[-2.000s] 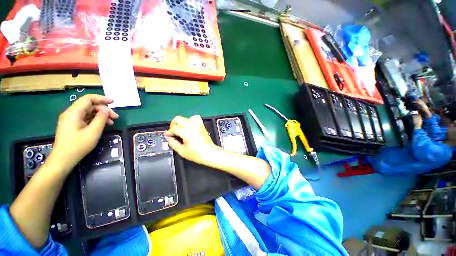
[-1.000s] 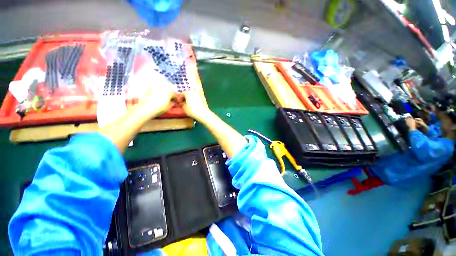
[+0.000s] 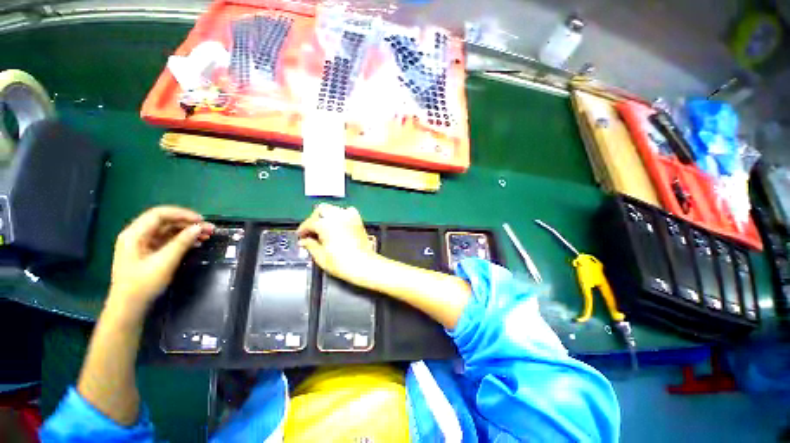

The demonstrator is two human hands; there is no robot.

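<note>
A black tray [image 3: 403, 337] lies in front of me with several slots. Dark phone housings with thin coppery edges lie in it; one slot right of centre holds no phone, only a tiny pale ring. My left hand [image 3: 154, 255] is at the top of the leftmost housing [image 3: 197, 303], thumb and fingertips together; whether they hold a tiny part cannot be told. My right hand [image 3: 336, 242] is at the camera end of the second housing [image 3: 277, 303], fingers bent, partly covering the third housing [image 3: 348, 311]. Any small part in its fingertips is hidden.
A red tray [image 3: 251, 126] with dotted sticker sheets [image 3: 336, 82] and bags lies behind, a white strip [image 3: 324, 160] over its edge. Tweezers [image 3: 522, 253], a yellow air gun [image 3: 591, 281] and stacked phone trays [image 3: 645, 298] are right. A tape dispenser [image 3: 56, 199] is left.
Both hands have come back from the red tray to the phone tray and moved apart. The view has shifted left, showing the tape dispenser.
</note>
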